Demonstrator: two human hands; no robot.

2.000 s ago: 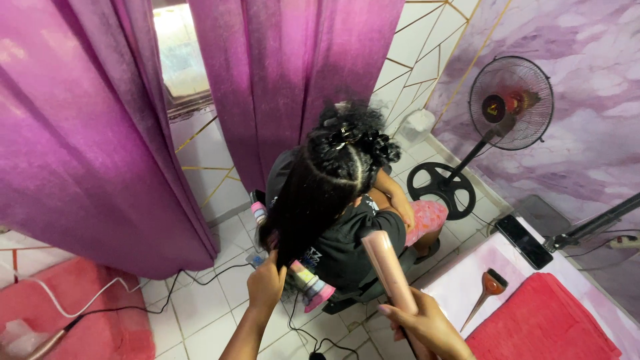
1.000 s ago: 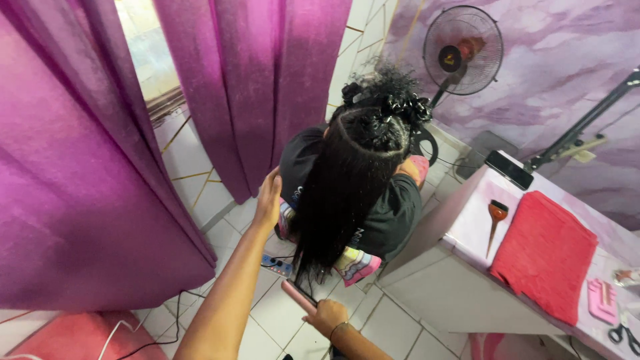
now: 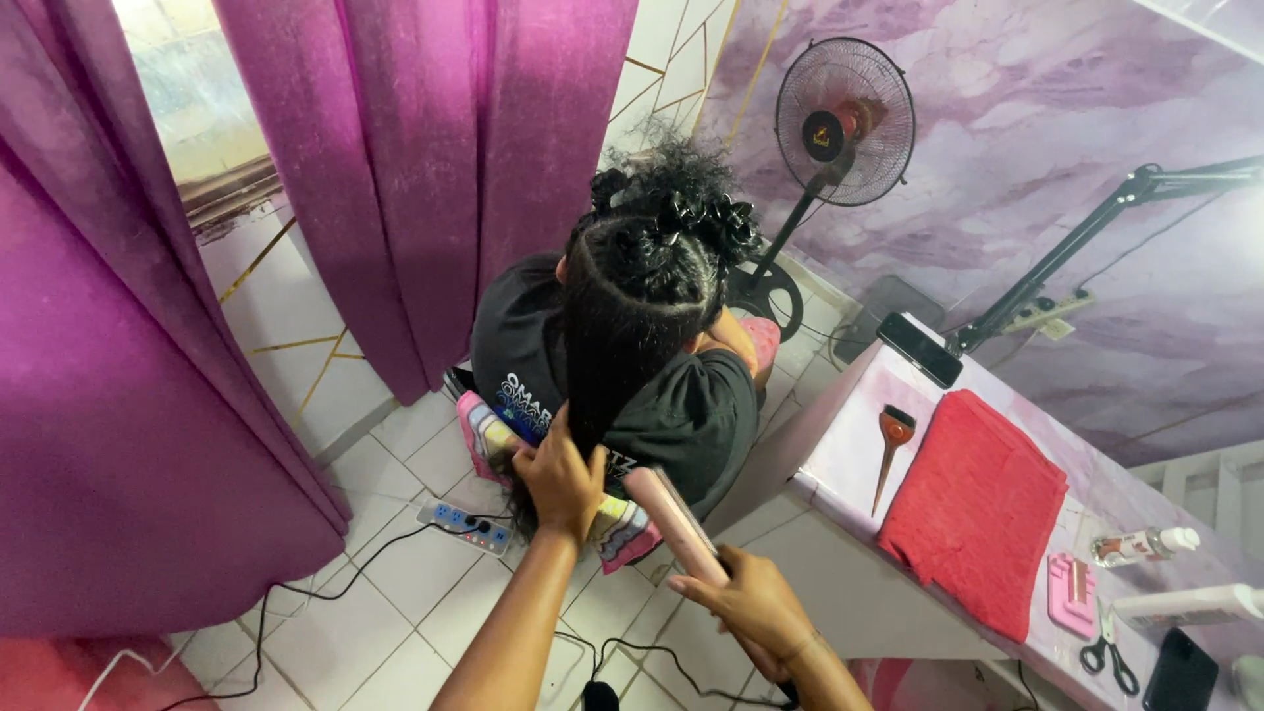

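Observation:
A seated person in a black T-shirt [image 3: 681, 415] has long straight black hair [image 3: 617, 365] hanging down the back. Curly hair [image 3: 681, 212] is pinned up with clips at the top of the head. My left hand [image 3: 563, 479] grips the hanging hair near its lower part. In my right hand [image 3: 746, 602] is a pink hair straightener [image 3: 676, 523], its plates pointing up and left, just right of the hair and apart from it. A striped towel [image 3: 617, 533] shows behind the person's back.
A power strip [image 3: 464, 526] with cords lies on the floor tiles. At right, a table [image 3: 829, 464] holds a red towel [image 3: 973, 504], a tint brush [image 3: 893, 439], scissors [image 3: 1108, 657], phones and bottles. A pedestal fan [image 3: 844, 123] stands behind; purple curtains [image 3: 415, 178] hang at left.
My left hand has moved from beside the person's shoulder onto the hanging hair. The straightener was at the hair's lower ends and is now to the right of them, raised.

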